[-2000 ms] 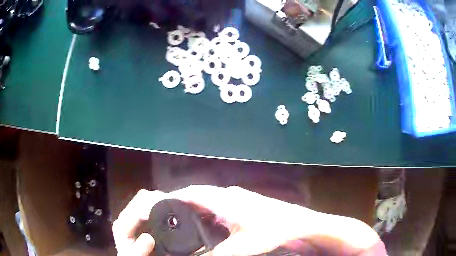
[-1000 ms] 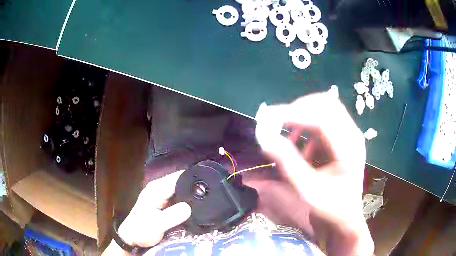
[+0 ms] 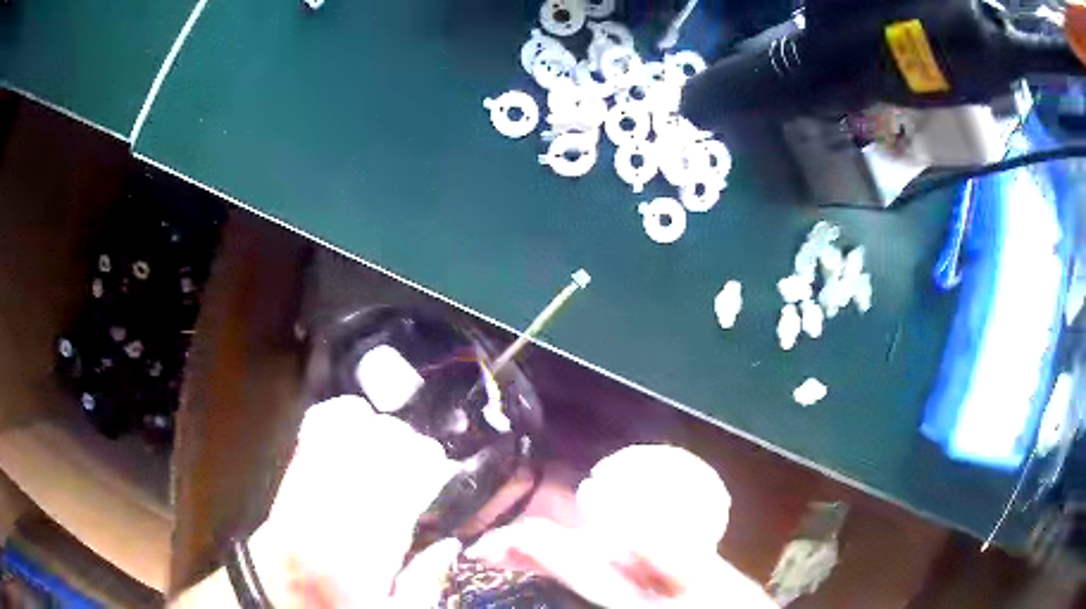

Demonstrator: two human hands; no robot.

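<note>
A black round housing (image 3: 516, 419) is held over the lap, its shiny hollow side turned up. My left hand (image 3: 357, 500) grips its left and lower side, one finger over the rim. My right hand (image 3: 643, 523) is curled, its fingers against the housing's lower right rim; glare hides what else they may hold. A pale lead wire (image 3: 538, 324) with a small white connector (image 3: 580, 278) sticks out over the bench edge. A small white piece or glare shows inside the housing; I cannot tell which.
White retaining rings (image 3: 665, 220) lie in a loose pile on the green bench (image 3: 357, 179). A black electric screwdriver (image 3: 822, 60) reaches over them. Small white plates (image 3: 810, 319), a metal feeder (image 3: 822, 155) and a blue bin (image 3: 953, 405) are at right. Black parts (image 3: 131, 321) fill a box below left.
The housing has turned over, from its closed face to its hollow side. My right hand has come down from the bench edge to the housing. The screwdriver has come into view.
</note>
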